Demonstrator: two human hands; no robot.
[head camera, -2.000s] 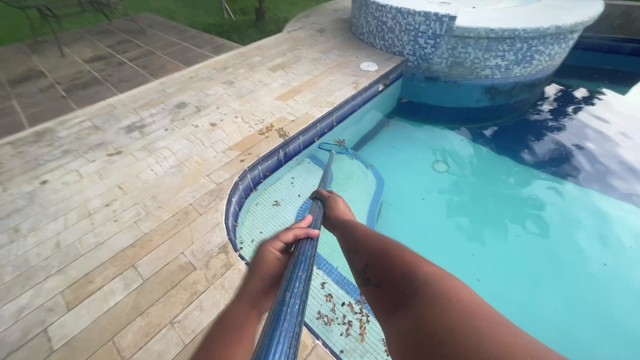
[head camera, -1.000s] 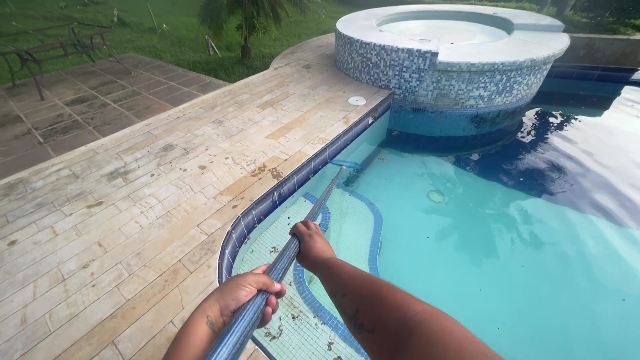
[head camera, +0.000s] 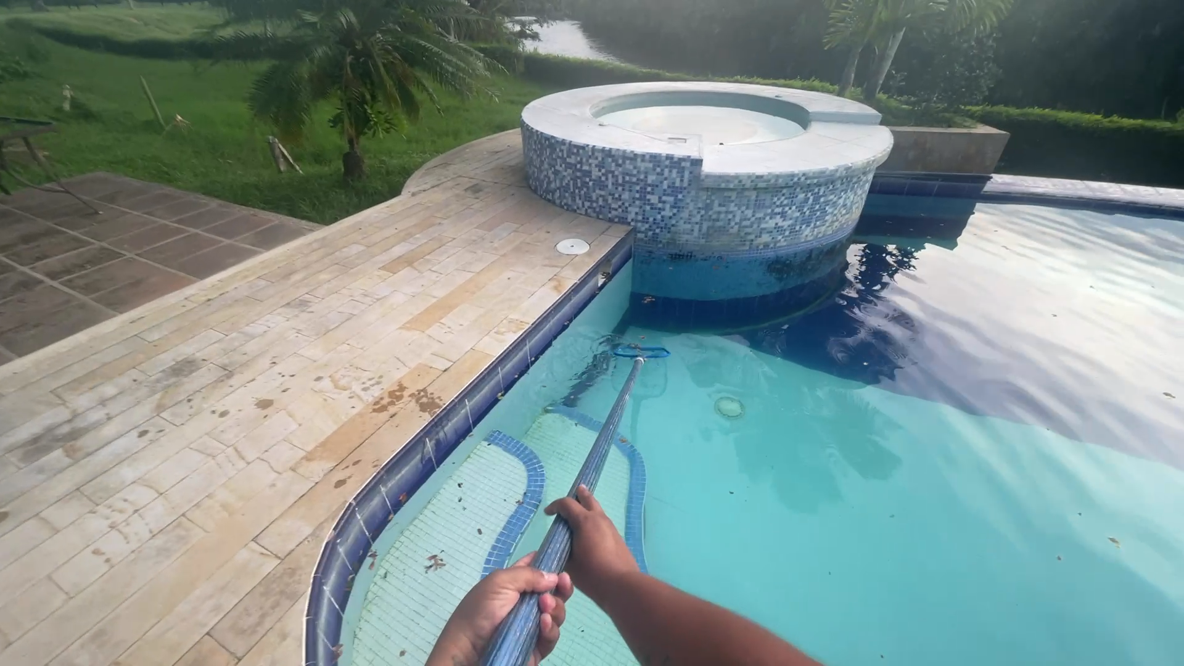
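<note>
Both my hands hold a long blue pole (head camera: 606, 435) that reaches out over the pool. My left hand (head camera: 509, 606) is closed around its near part at the bottom of the view. A little farther up the pole, my right hand (head camera: 590, 541) grips it from the right side. At the far end a blue-framed pool skimmer net (head camera: 641, 352) lies at the water, near the pool wall. Its mesh is hard to make out. Below the pole are tiled underwater steps (head camera: 435, 555) with blue edging and some leaves on them.
A stone-tiled deck (head camera: 277, 398) with wet spots and debris runs along the left, bordered by blue edge tiles (head camera: 407, 481). A raised round mosaic spa (head camera: 703, 199) stands beyond. A white round lid (head camera: 573, 246) is set in the deck. Pool water (head camera: 879, 518) spreads to the right.
The net has moved outward, away from the tiled steps, toward the spa. Both hands have stayed on the pole. The view has tilted up.
</note>
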